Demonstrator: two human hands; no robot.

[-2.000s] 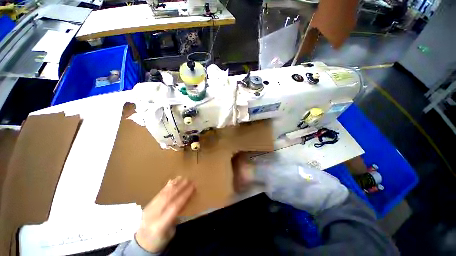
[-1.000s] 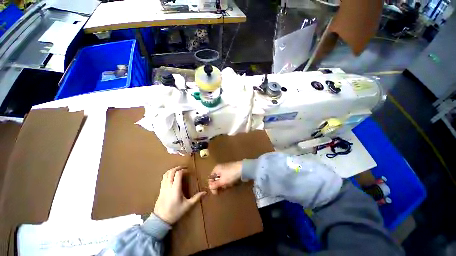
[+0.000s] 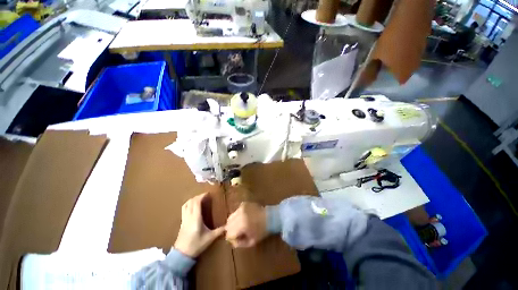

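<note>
A brown cut panel (image 3: pixel 150 204) lies under the head of the white sewing machine (image 3: pixel 335 133), with a seam line running down its middle towards the wearer. My left hand (image 3: pixel 196 227) rests on the panel left of the seam, thumb spread from the fingers and reaching the seam. My right hand (image 3: pixel 247 225) is curled at the seam, against my left thumb tip. Whether it holds something small is hidden. The presser foot area is partly hidden behind the tension knobs (image 3: pixel 235 177).
More brown panels (image 3: pixel 57 181) lie at the left. Dark and red snips (image 3: pixel 381 180) lie right of the needle area. Blue bins stand behind the table (image 3: pixel 122 90) and at right (image 3: pixel 454 226). A brown piece (image 3: pixel 404 42) hangs behind the machine.
Over two seconds my right hand has come from the panel's right side to the seam. In the last second it has curled and shifted slightly towards me. The view has tilted up.
</note>
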